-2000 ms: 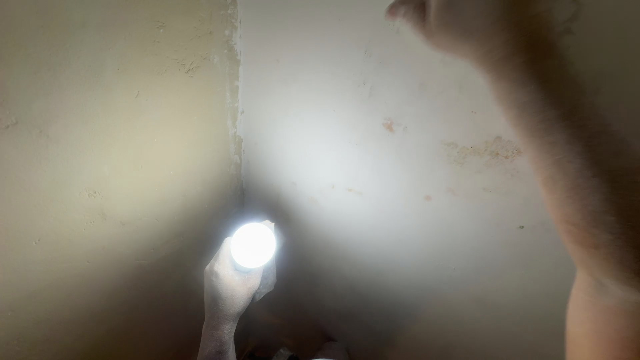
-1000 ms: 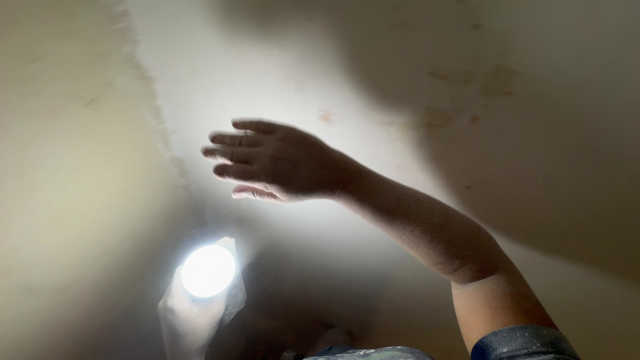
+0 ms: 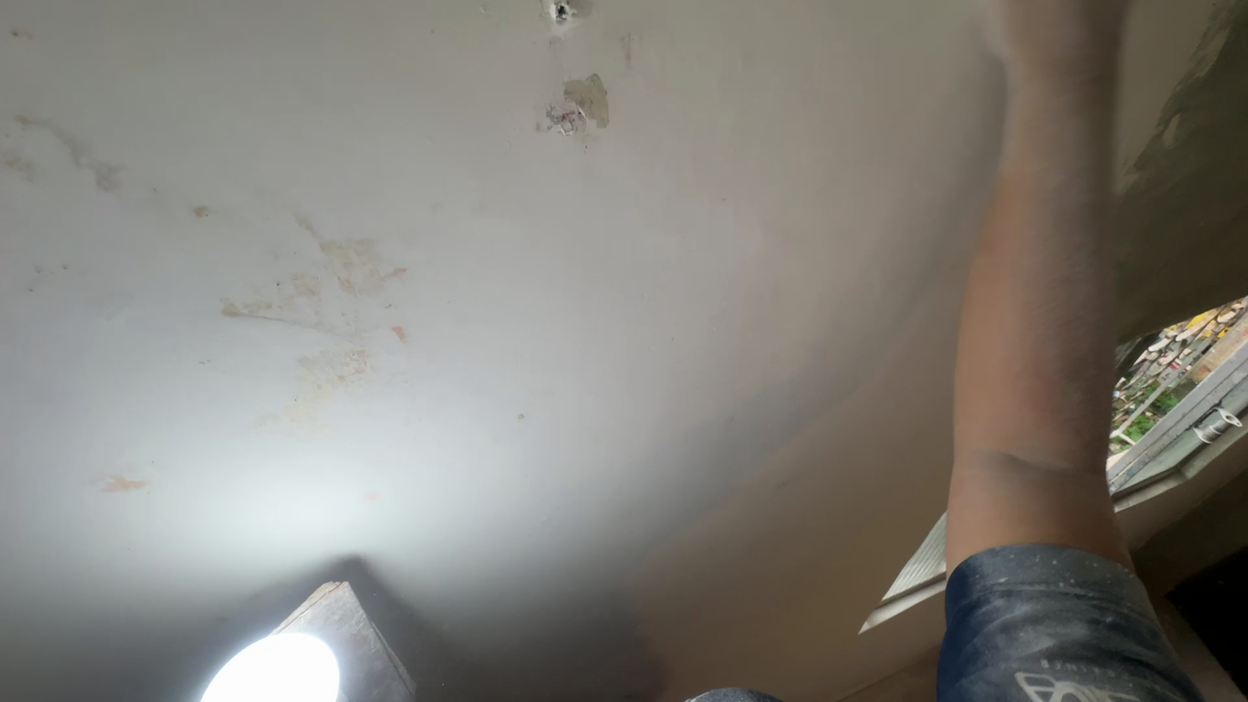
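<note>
A glowing round lamp [image 3: 278,673] shines at the lower left, in front of a flat grey plate [image 3: 346,629] with a pointed top corner. My left hand is not visible around them. On the right, my bare right forearm reaches up past a dusty dark sleeve. Only the blurred base of my right hand [image 3: 1063,24] shows at the top edge; its fingers are out of frame, so what it holds or touches is hidden. Behind lies a pale plastered wall [image 3: 585,322] with brownish stains and a chipped patch [image 3: 585,100].
A small hole [image 3: 561,12] pierces the plaster near the top edge. At the right is a window opening with a pale metal frame [image 3: 1185,429], plants and rubble beyond it. A white ridged piece [image 3: 916,575] sits beside my sleeve. Darker, rough plaster [image 3: 1189,195] borders the window.
My right arm, stretched leftward across the wall one second ago with fingers spread, has swung up to the right. The left hand has dropped from sight. The view has shifted strongly toward the window.
</note>
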